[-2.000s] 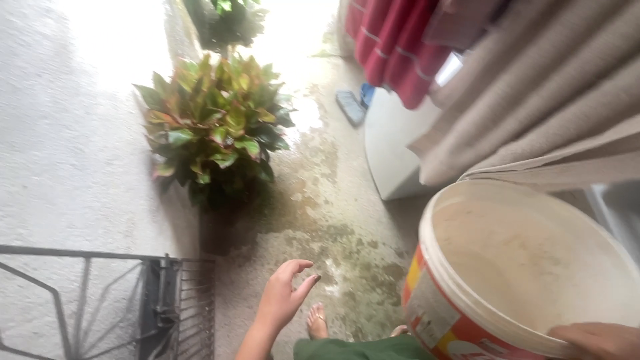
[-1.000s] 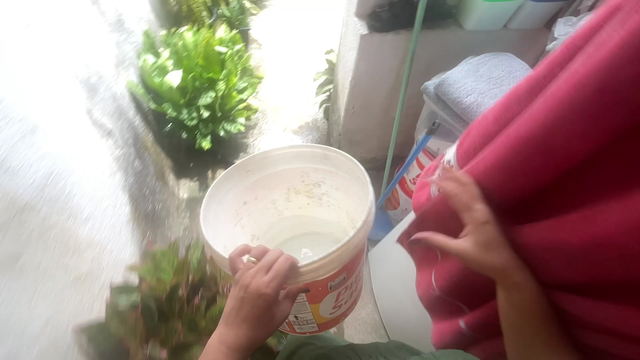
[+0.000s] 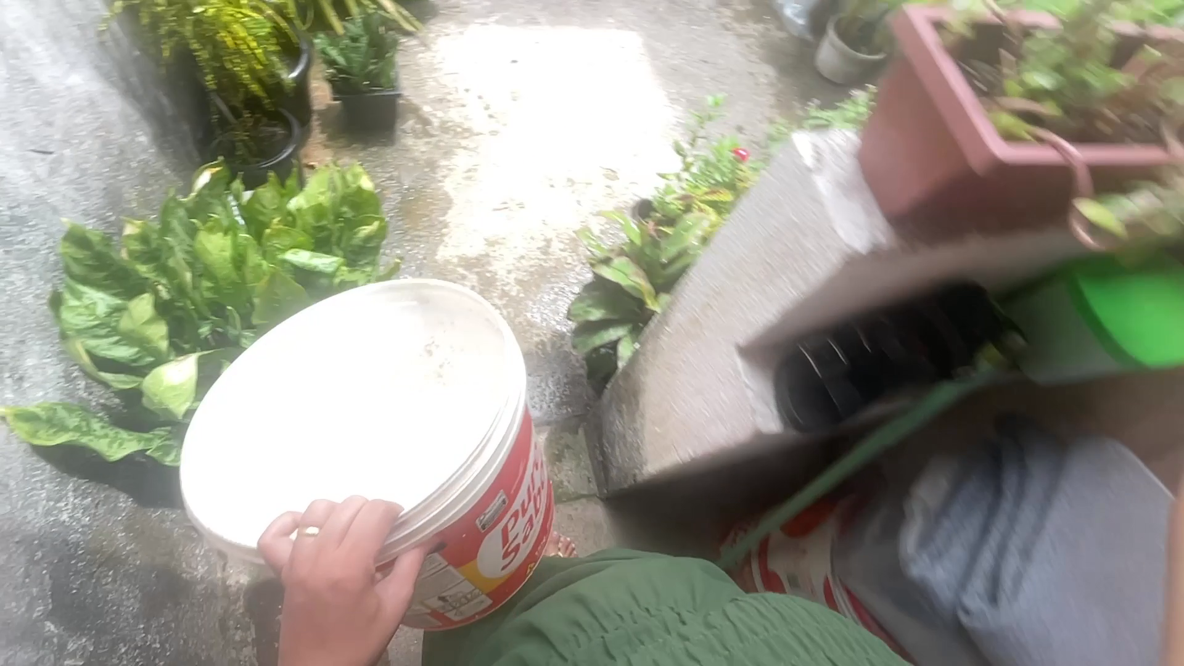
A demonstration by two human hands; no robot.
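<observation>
My left hand (image 3: 342,578) grips the near rim of a large white plastic bucket (image 3: 481,555) with a red and yellow printed label. Its fingers lie inside the rim and the thumb is on the outer wall; a ring shows on one finger. The bucket is tilted, its mouth facing up and to the left, and glare hides what is inside. Of my right side only a thin strip of skin shows at the right edge; the right hand itself is out of view.
Leafy potted plants (image 3: 222,268) stand left, others (image 3: 638,277) along a concrete ledge (image 3: 731,305). On the ledge sits a reddish planter box (image 3: 971,148). Below are a black container (image 3: 879,361), a green pole (image 3: 860,462) and a folded grey cloth (image 3: 990,527). Wet concrete floor (image 3: 546,148) runs ahead.
The bucket was held by its right side, then my left hand gripped its rim. My right hand, at the red curtain a second ago, has left view. The view has swung far forward.
</observation>
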